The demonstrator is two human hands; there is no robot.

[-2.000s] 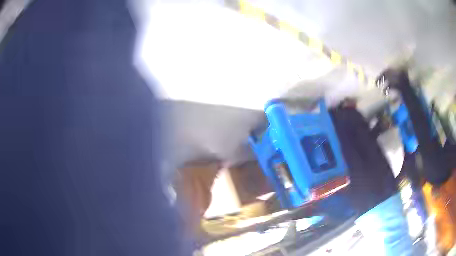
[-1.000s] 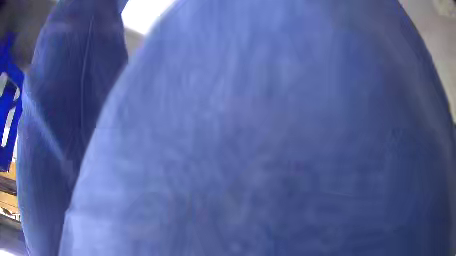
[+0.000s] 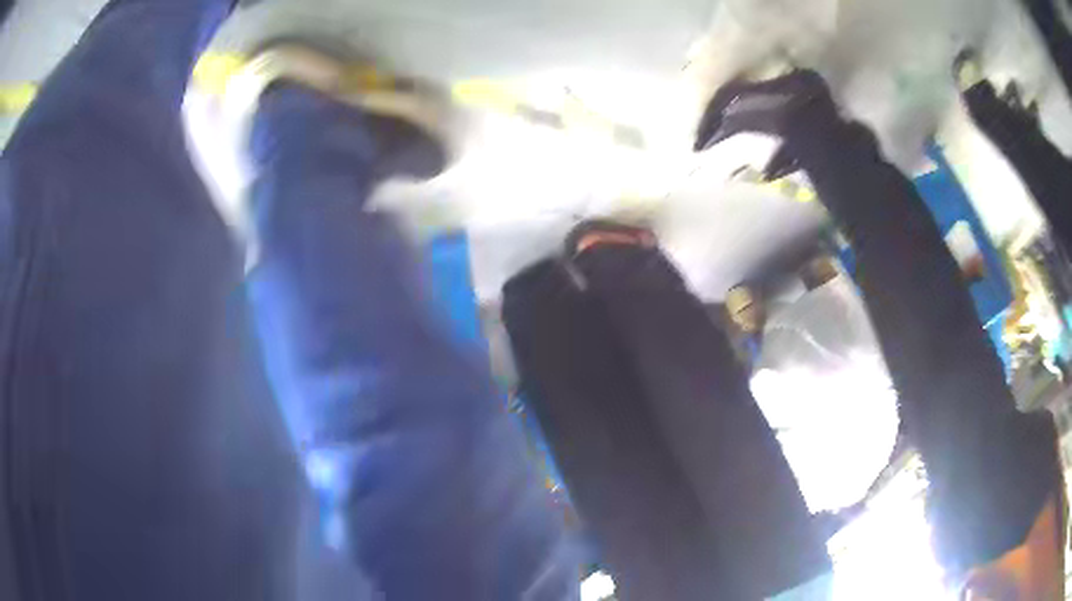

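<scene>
The picture is blurred and appears upside down. Neither my left hand nor my right hand is in view. Nearest the camera, a large dark blue trouser leg (image 3: 129, 305) fills the left side. Beside it is another blue trouser leg (image 3: 353, 329), with a blurred pale shoe at its top end. Whose legs these are I cannot tell for sure. No held item or worked-on thing shows.
Dark-trousered legs (image 3: 658, 399) stand in the middle and another dark leg (image 3: 917, 294) at the right, with orange cloth (image 3: 1023, 564) below. Yellow-black floor tape (image 3: 517, 100) crosses the top. Blue plastic parts (image 3: 453, 282) show between legs. A bright white shape (image 3: 823, 423) is unclear.
The blue cloth that filled most of the view has shifted left and uncovered the floor, tape and several legs. The blue plastic at the left edge is out of sight there.
</scene>
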